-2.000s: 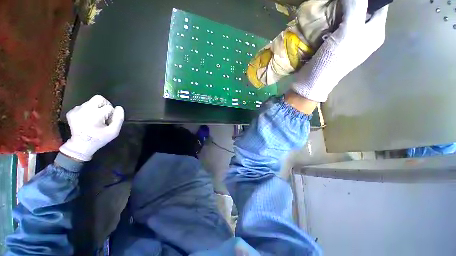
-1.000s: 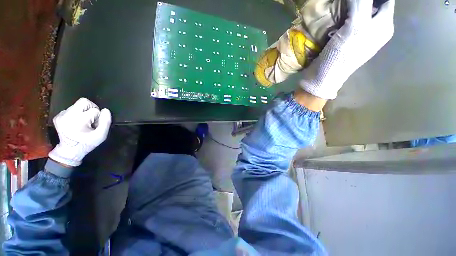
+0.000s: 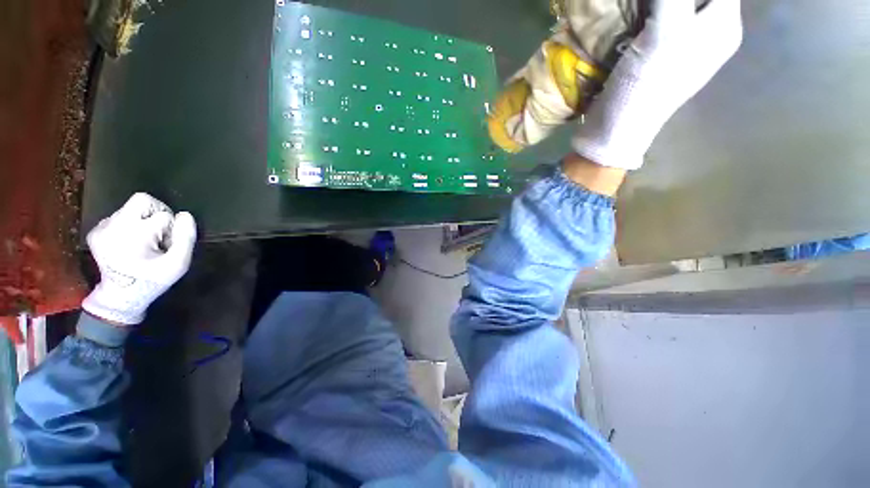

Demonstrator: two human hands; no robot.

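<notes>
A green circuit board (image 3: 382,105) with rows of small white marks lies flat on the dark green-grey surface (image 3: 181,114). My right hand (image 3: 668,86), in a white knitted glove, is closed around a cloth-wrapped nozzle (image 3: 563,81) with yellow bands. Its blunt yellow tip is at the board's right edge; whether it touches the board cannot be told. The top of my right hand is cut off by the frame. My left hand (image 3: 141,255), also gloved, is curled at the surface's front left edge, left of the board, with nothing visible in it.
A worn red flap (image 3: 33,152) hangs at the far left. A metal wall (image 3: 763,143) stands at the right, with a pale grey panel (image 3: 735,391) below it. A thin blue cord (image 3: 212,351) hangs near my left wrist. Yellowish crust (image 3: 119,27) is at the upper left.
The board and both hands appear further left in the view, and the board higher. The nozzle tip, over the board's right part at first, is now at its right edge. My left hand stays curled.
</notes>
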